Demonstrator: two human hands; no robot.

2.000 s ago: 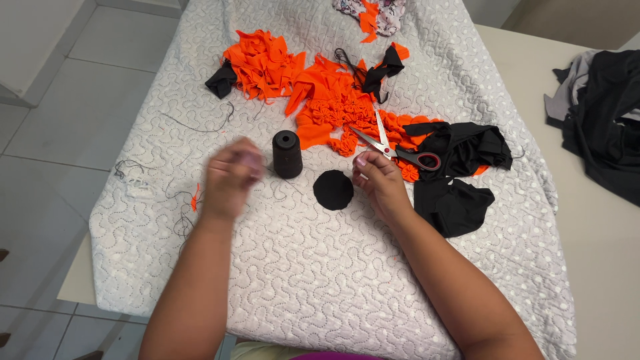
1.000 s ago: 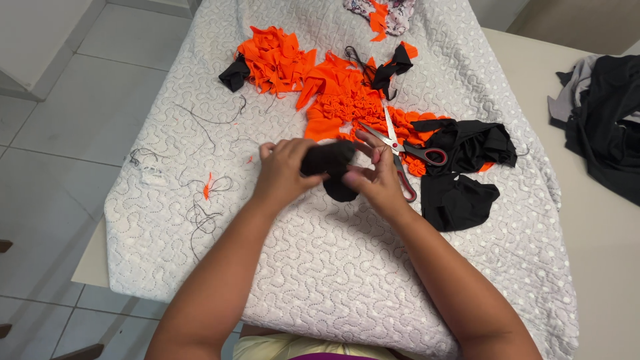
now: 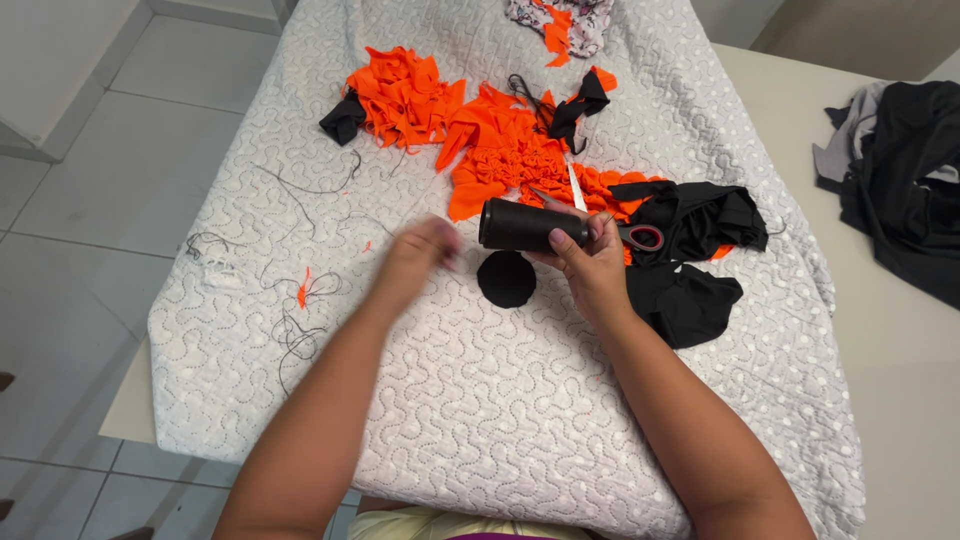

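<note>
My right hand (image 3: 589, 259) holds a spool of black thread (image 3: 529, 226) on its side, above the quilted cloth. My left hand (image 3: 420, 259) is blurred, to the left of the spool; whether it pinches a thread is not plain. Just below the spool a round black fabric piece (image 3: 507, 280) lies flat. Scissors (image 3: 643, 238) with dark and red handles lie partly behind my right hand, blades spread over orange gathered fabric (image 3: 514, 161). Black fabric pieces (image 3: 686, 304) lie right of that hand.
A pile of orange scraps (image 3: 405, 97) and a black scrap (image 3: 343, 118) lie farther back. Loose dark threads (image 3: 296, 334) are at the left. Printed fabric (image 3: 589, 26) sits at the far edge, and black and grey clothing (image 3: 900, 172) on the table at the right.
The spool stood upright on the cloth at first; now it is held sideways in my right hand. My left hand, close against the spool one second ago, has moved away to the left.
</note>
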